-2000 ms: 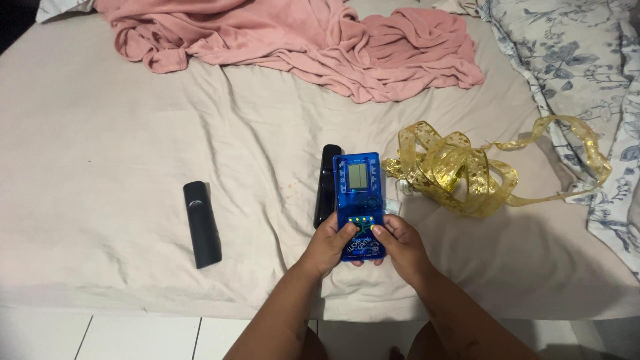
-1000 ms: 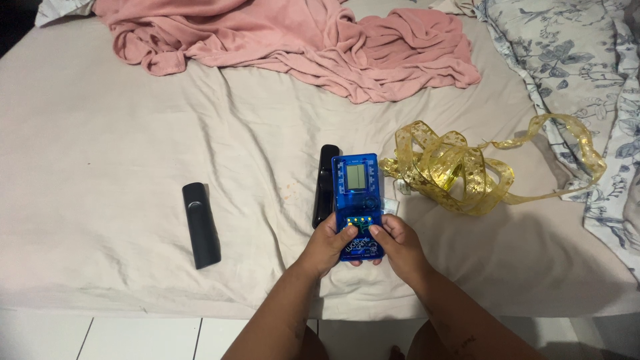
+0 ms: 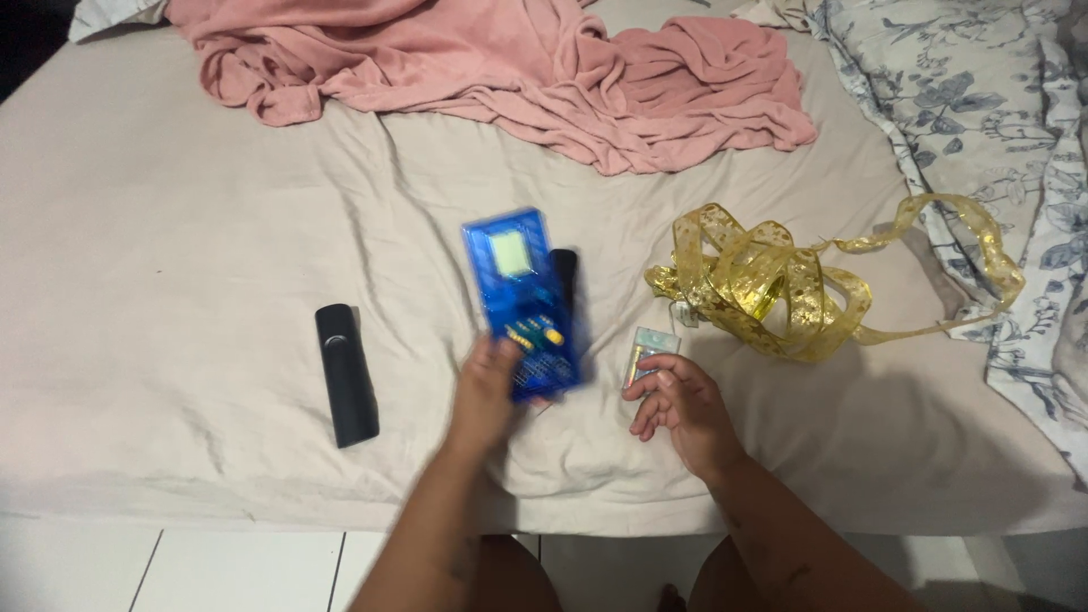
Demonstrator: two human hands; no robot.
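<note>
My left hand (image 3: 484,387) grips the lower left edge of a blue translucent handheld game console (image 3: 510,293), which is tilted and a little blurred by motion. Its small pale screen faces up and yellow buttons show below it. Behind the console lies a black object (image 3: 564,270), mostly hidden. To the right, my right hand (image 3: 680,408) is off the console, with its fingers loosely curled and apart. Just beyond those fingers a small clear, flat item (image 3: 657,342) lies on the bed, partly covered by them; whether they touch it I cannot tell.
A black remote control (image 3: 347,378) lies on the beige bed sheet (image 3: 212,255) at the left. Gold ribbon (image 3: 795,293) is heaped in loops at the right. A pink blanket (image 3: 510,76) lies at the far side, and floral bedding (image 3: 960,110) at the far right. White floor tiles border the bed.
My right hand has let go of the console and moved right. My left hand has carried the console to the left, uncovering the small clear item more.
</note>
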